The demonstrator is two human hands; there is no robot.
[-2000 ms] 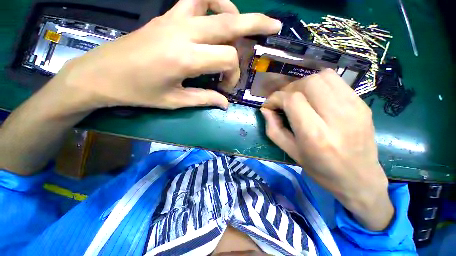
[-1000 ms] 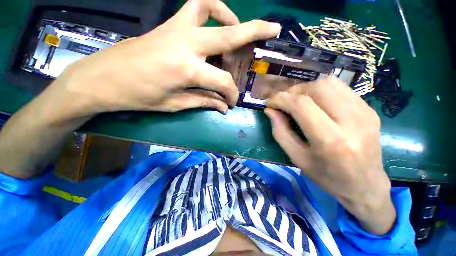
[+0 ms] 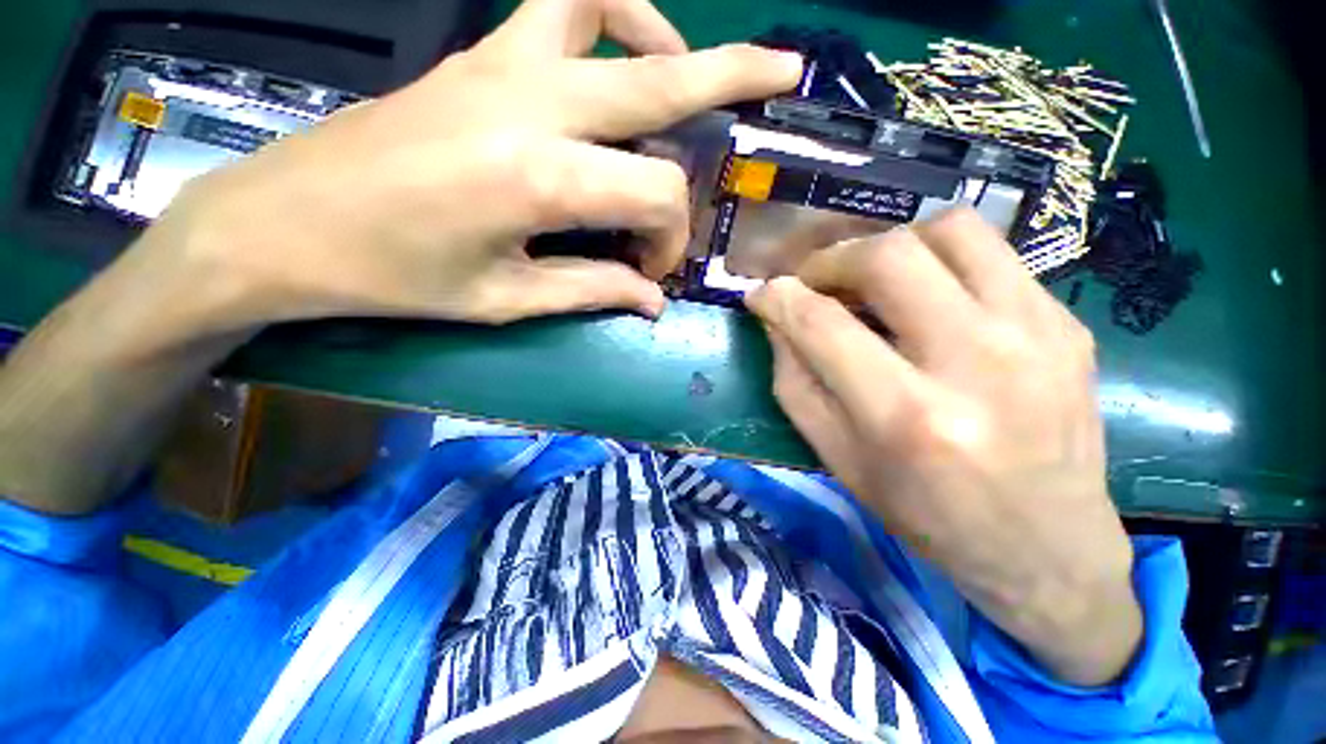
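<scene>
A phone frame (image 3: 873, 192) with a silvery recessed inside, an orange tab and a dark printed strip lies tilted on the green bench. My left hand (image 3: 436, 189) holds its left end, with the index finger on the top edge and the thumb at the bottom left corner. My right hand (image 3: 945, 378) has thumb and index fingertips pinched together at the frame's near long edge. Whether a small part is between them is hidden. The fingers cover part of that edge and the frame's lower right side.
A pile of gold strips (image 3: 1003, 102) lies behind the frame, with a black heap (image 3: 829, 66) left of it and another black heap (image 3: 1142, 250) at right. A black tray (image 3: 262, 26) holds another phone frame (image 3: 175, 138). A slim metal tool (image 3: 1185, 73) lies upper right.
My right fingertips have shifted slightly left and up along the near edge. The frame has moved slightly left. My left hand has stayed at the frame's left end.
</scene>
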